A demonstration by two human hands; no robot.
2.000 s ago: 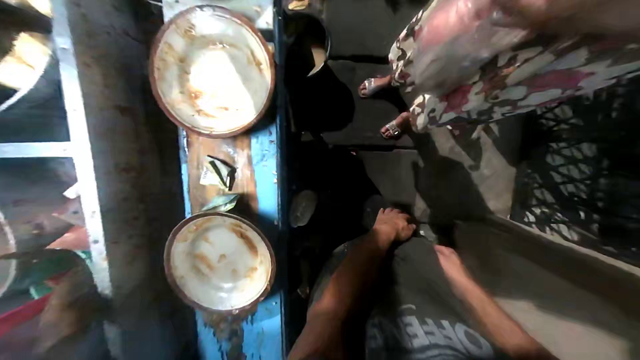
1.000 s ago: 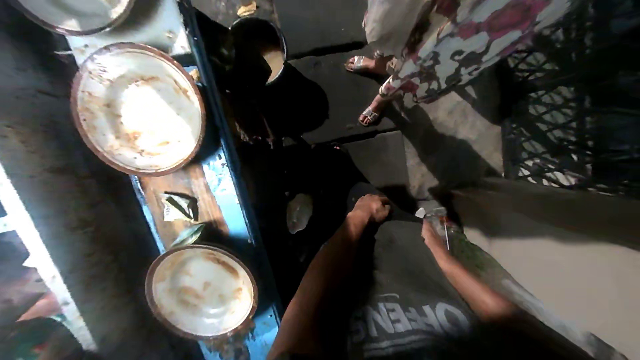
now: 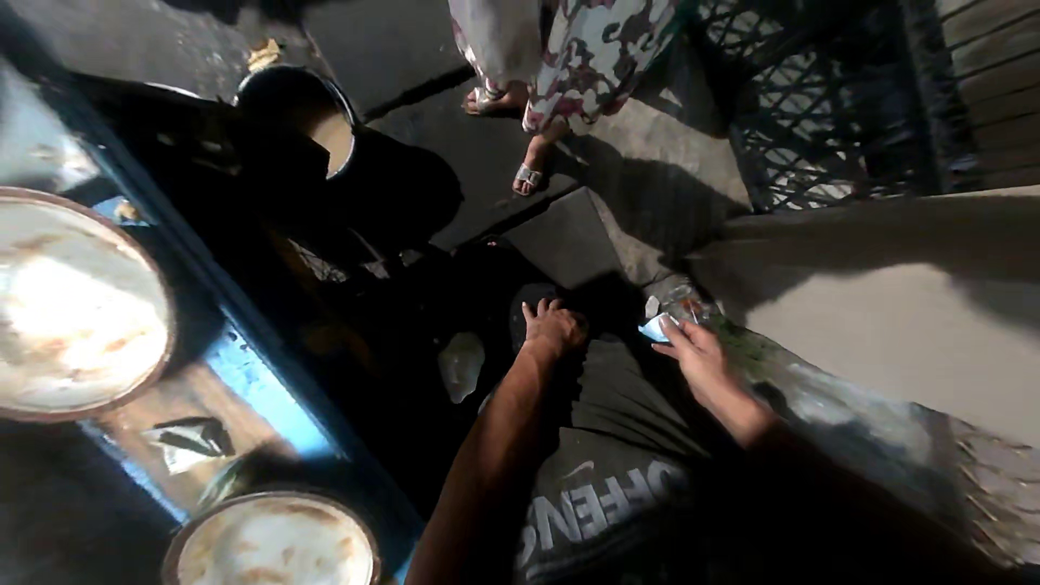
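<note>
My left hand rests on my dark-clad knee with its fingers bent and slightly spread, holding nothing that shows. My right hand pinches a small white and light-blue piece, paper or plastic, between thumb and fingers beside my other leg. To the left, on a blue-edged wooden bench, stand a large stained white bowl with a brown rim and a smaller one. Between them lie a crumpled wrapper and a green leaf.
A dark bucket with cloudy liquid stands on the paving at upper left. Another person in patterned trousers and sandals stands ahead. A pale wall or ledge runs along the right, below a lattice crate. A translucent plastic piece lies near my leg.
My right hand has lifted from beside my leg and now clearly holds the white and blue piece. My left hand stays on my knee. The view has turned and shifted right.
</note>
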